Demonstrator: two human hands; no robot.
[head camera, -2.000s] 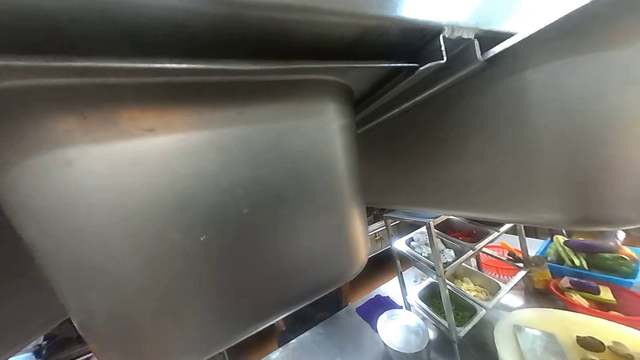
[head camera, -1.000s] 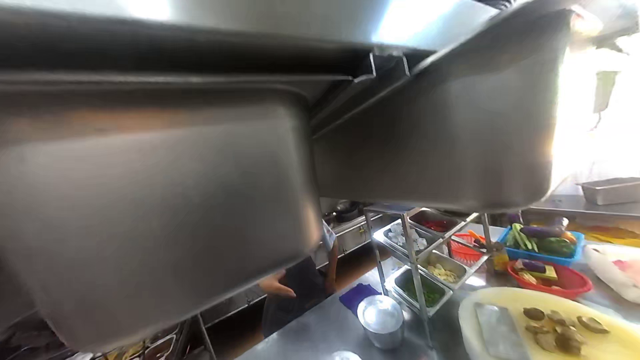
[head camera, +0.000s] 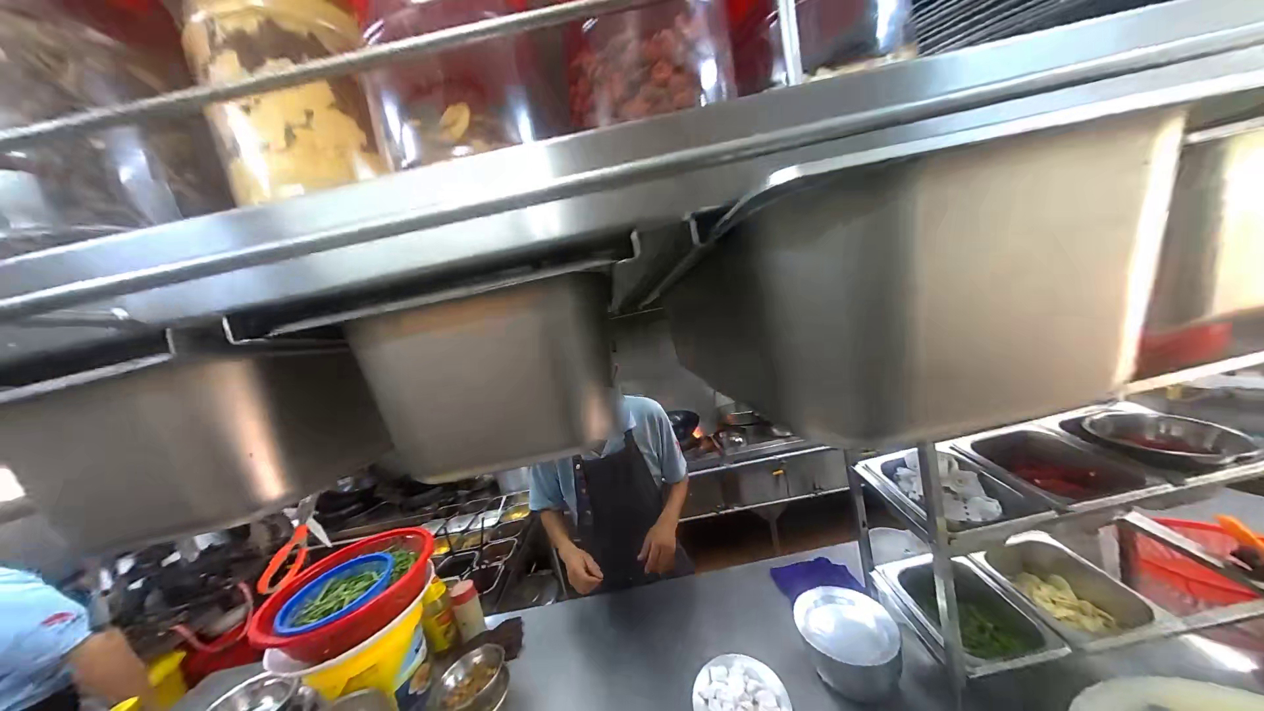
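Neither my left hand nor my right hand shows in the head view. Large stainless-steel drawer pans (head camera: 938, 276) hang in runners under a metal shelf (head camera: 553, 168) right before me. Below them, a steel worktop (head camera: 632, 642) holds a white dish of pale chunks (head camera: 739, 686), a lidded metal pot (head camera: 849, 637) and a purple cloth (head camera: 815, 576). At the left stands a red basin (head camera: 341, 597) on a yellow bucket, with a blue basket of cut green vegetables (head camera: 336, 597) in it.
Across the worktop stands a co-worker in a dark apron (head camera: 622, 513); another person's blue sleeve (head camera: 35, 612) is at far left. A metal rack (head camera: 943, 573) with food pans stands at right. Large clear jars (head camera: 286, 99) line the shelf overhead. Orange-handled scissors (head camera: 286, 558) are behind the basin.
The view has swung left and up, bringing in the shelf jars, the red basin and the co-worker's torso. The cutting board at right has mostly left the view.
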